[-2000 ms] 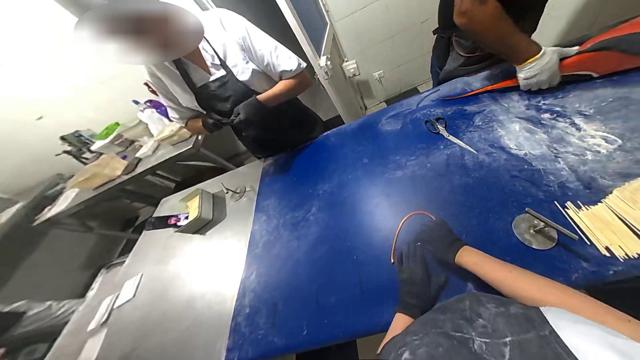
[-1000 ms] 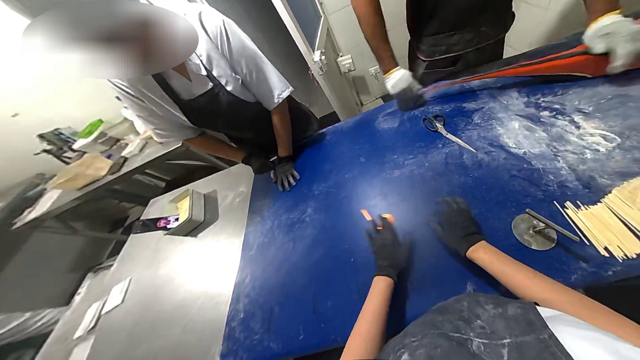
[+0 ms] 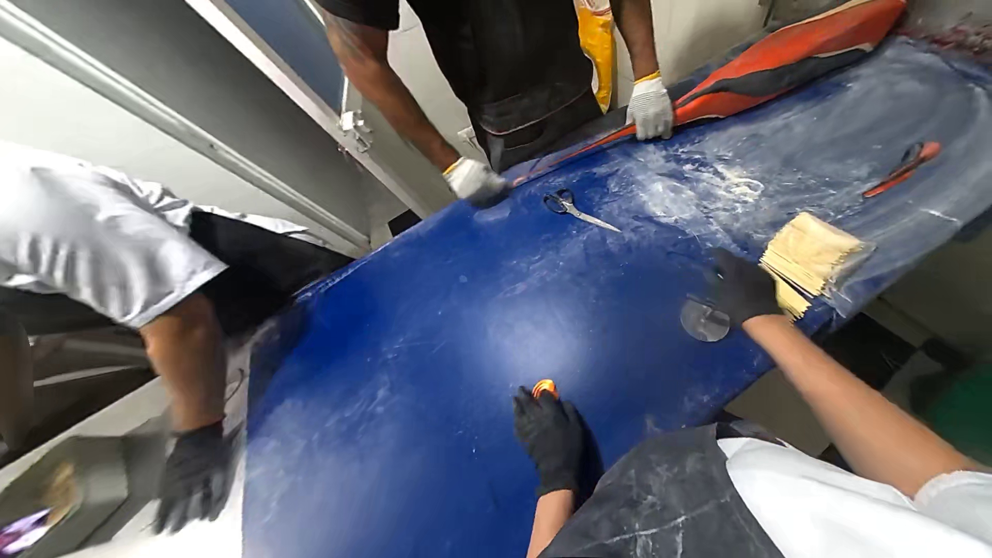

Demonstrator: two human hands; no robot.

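My left hand [image 3: 550, 438], in a black glove, rests on the blue tabletop [image 3: 387, 364] with its fingertips on a small orange coil [image 3: 545, 387]. Whether the fingers grip the coil or only press on it cannot be told. To the right, my right hand [image 3: 744, 288], also black-gloved and blurred, is stretched out beside a bundle of thin pale wooden sticks [image 3: 810, 252]. Just left of that hand lies a round metal disc [image 3: 705, 321] with a rod, partly covered by the fingers. What my right hand holds, if anything, is hidden.
Black-handled scissors [image 3: 580, 209] lie near the far edge, and a red-and-black tool [image 3: 905, 169] at the far right. Across the table, a person in white gloves handles a long red-and-black mass [image 3: 783, 66]. At left, another person's black-gloved hand [image 3: 194, 477] is beside a metal container [image 3: 93, 480].
The orange strip, a long curve two seconds ago, is now a compact coil under my left hand. My right hand has moved right to the sticks. The view has shifted right.
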